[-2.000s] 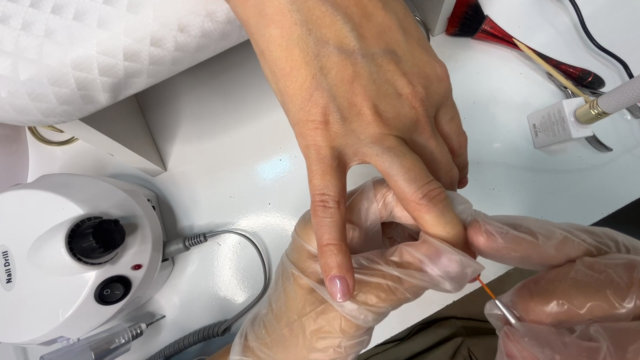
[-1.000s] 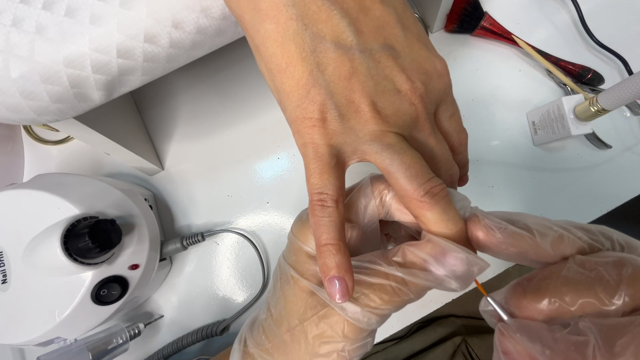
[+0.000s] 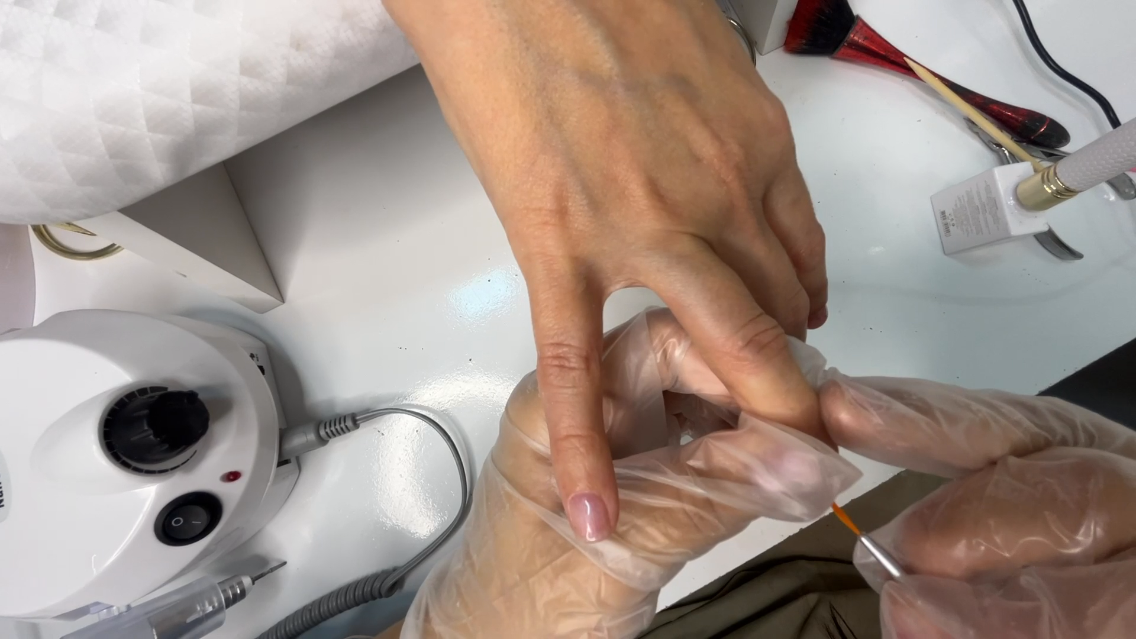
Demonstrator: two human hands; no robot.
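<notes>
Another person's bare hand [image 3: 621, 169] reaches down from the top, fingers spread, with a glossy pink nail on its lowest fingertip. My left hand [image 3: 612, 497], in a clear plastic glove, grips one of its fingers near the tip. My right hand [image 3: 1003, 506], gloved the same way at the lower right, holds a thin brush [image 3: 880, 556] with a metal ferrule and orange bristles. The bristle end meets the edge of my left thumb's glove from this view; the nail being held is hidden. My right index finger rests against the held finger.
A white nail drill machine [image 3: 80, 532] stands at left, its handpiece [image 3: 191, 608] below. A quilted white armrest [image 3: 177, 89] is at upper left. At upper right lie a red-handled brush [image 3: 941, 71], a wooden stick [image 3: 967, 111] and a white polish bottle [image 3: 981, 213] with its cap on.
</notes>
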